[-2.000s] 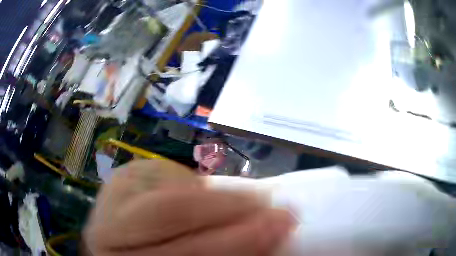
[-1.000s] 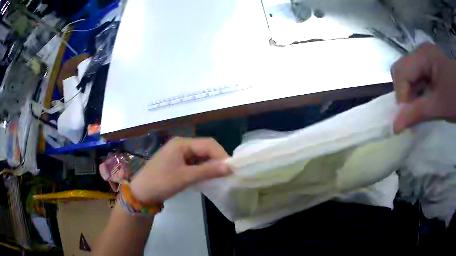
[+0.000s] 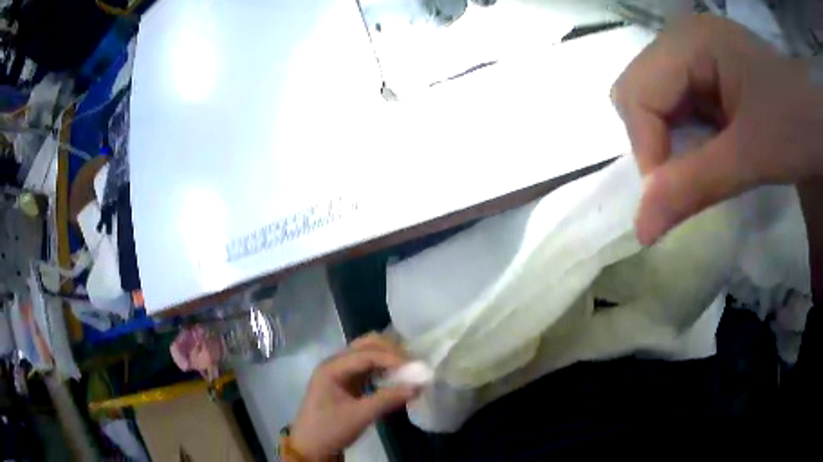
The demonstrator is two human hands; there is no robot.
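A white and cream cloth piece (image 3: 577,244) is stretched slantwise over the lap, below the table's front edge. My left hand (image 3: 356,392), at the lower middle, pinches its lower left end between thumb and fingers. My right hand (image 3: 713,117), larger and nearer the camera at the upper right, pinches its upper end between thumb and forefinger. A long folded edge runs between the hands. The cloth's lower part hangs over dark clothing. No tool can be made out in either hand.
The white table (image 3: 271,135) with ruler markings (image 3: 293,230) lies ahead. Part of the machine (image 3: 447,11) shows at the top. A cardboard box (image 3: 185,424) is at lower left, near a pink item (image 3: 196,350). Crumpled cloth (image 3: 776,262) hangs at right.
My right hand has come nearer the camera and higher relative to my left hand, which has moved down. The cloth between them is now steeper. The view has shifted over the table.
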